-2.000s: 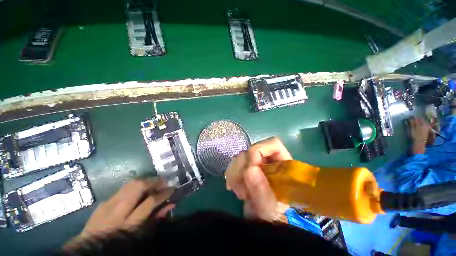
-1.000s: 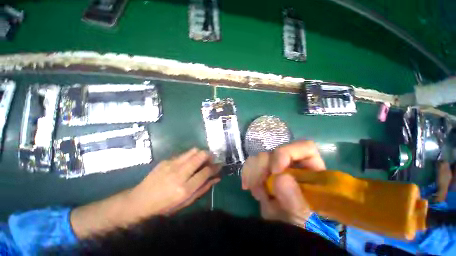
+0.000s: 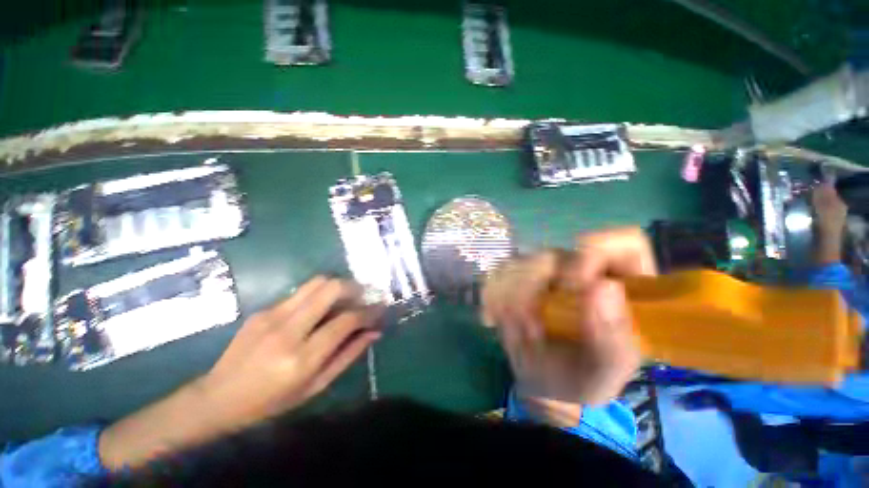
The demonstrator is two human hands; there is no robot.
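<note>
A phone mid-frame assembly (image 3: 381, 246), silver-white with black strips, lies on the dark green bench in front of me. My left hand (image 3: 305, 334) has its fingertips at the lower left edge of this unit; whether they grip it or only rest there I cannot tell. My right hand (image 3: 572, 319) is closed around the orange electric screwdriver (image 3: 743, 324), to the right of the unit. The hand hides the screwdriver's tip and is blurred. A round screw dish (image 3: 467, 243) with a dotted surface lies between the unit and my right hand.
Several phone units (image 3: 152, 214) lie at the left. Another unit (image 3: 581, 152) lies by the chipped pale edge strip (image 3: 286, 129), with phones on the green conveyor (image 3: 381, 57) beyond. A small pink object (image 3: 693, 164) and another person's hand (image 3: 829, 219) are at the right.
My right hand and the screwdriver have moved right, away from the unit and dish. My left hand stays by the unit's lower end. The camera view has shifted.
</note>
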